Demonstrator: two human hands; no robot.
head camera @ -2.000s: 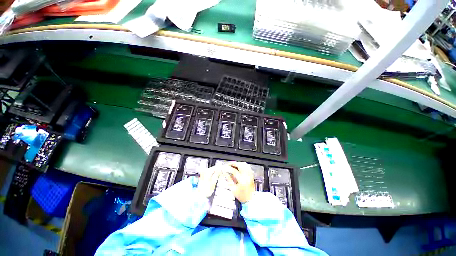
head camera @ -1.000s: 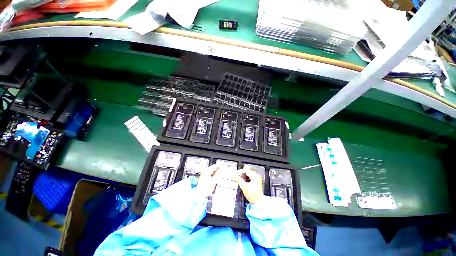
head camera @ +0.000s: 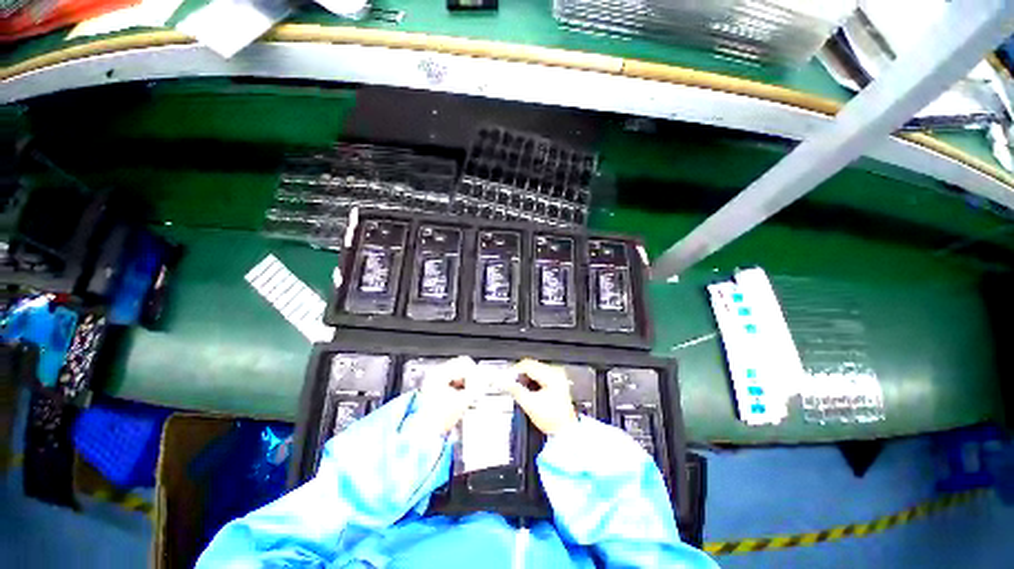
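Observation:
A near black tray (head camera: pixel 669 383) holds dark phone housings (head camera: pixel 635 402) in a row of pockets. My left hand (head camera: pixel 448 389) is over the tray's middle, its fingers on a white label sheet (head camera: pixel 487 436) that lies above the middle housing. My right hand (head camera: pixel 545 397) is just right of it, thumb and fingertips pinched together; whether a small piece is between them is too small to tell. A second black tray (head camera: pixel 489 329) with several housings lies behind the near one.
A spare label strip (head camera: pixel 288 297) lies left of the trays. Clear blister trays (head camera: pixel 525 178) lie behind. Blue-dotted strips (head camera: pixel 757 347) and a clear gridded sheet (head camera: pixel 842 391) lie right. A slanted white post (head camera: pixel 778 189) rises right. A carton (head camera: pixel 178 478) stands lower left.
The camera view has shifted, with the shelf higher in the picture. My hands are nearer the top of the near tray, and the label sheet has moved up with them.

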